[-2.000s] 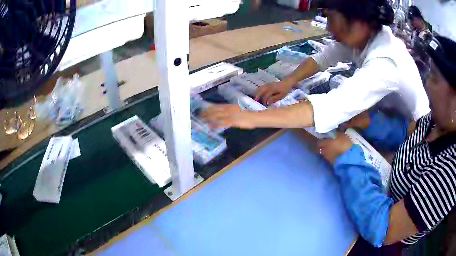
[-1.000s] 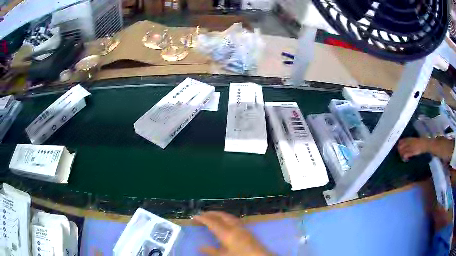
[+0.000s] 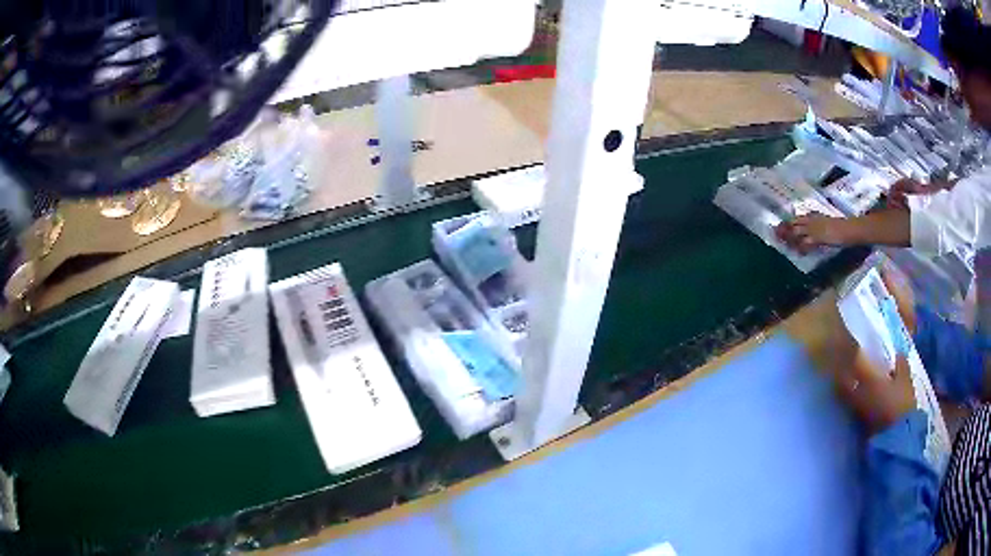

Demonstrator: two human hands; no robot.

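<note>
Neither of my hands is in view. Nearest in front of me, a white carton (image 3: pixel 346 369) with black print lies on the green conveyor belt (image 3: pixel 674 282). A second white carton (image 3: pixel 233 331) and a third, tilted one (image 3: pixel 122 353) lie to its left, the third beside a small white flap or card. To its right is a clear tray (image 3: pixel 440 342) with a pale blue-and-white piece on it; another such tray (image 3: pixel 484 261) lies behind it, partly hidden by the post. A small white corner of something (image 3: pixel 654 551) shows at the bottom edge.
A white metal post (image 3: pixel 581 217) stands at the belt's near edge. A black fan (image 3: pixel 141 87) fills the upper left. At right, a neighbour's hand (image 3: pixel 813 231) touches a tray, and blue-sleeved arms hold another. A plastic bag (image 3: pixel 261 163) lies on the brown bench beyond.
The view has swung right since one second ago. The hand and the tray at the table's near edge have left the picture. The neighbours' arms and the trays near them now show more.
</note>
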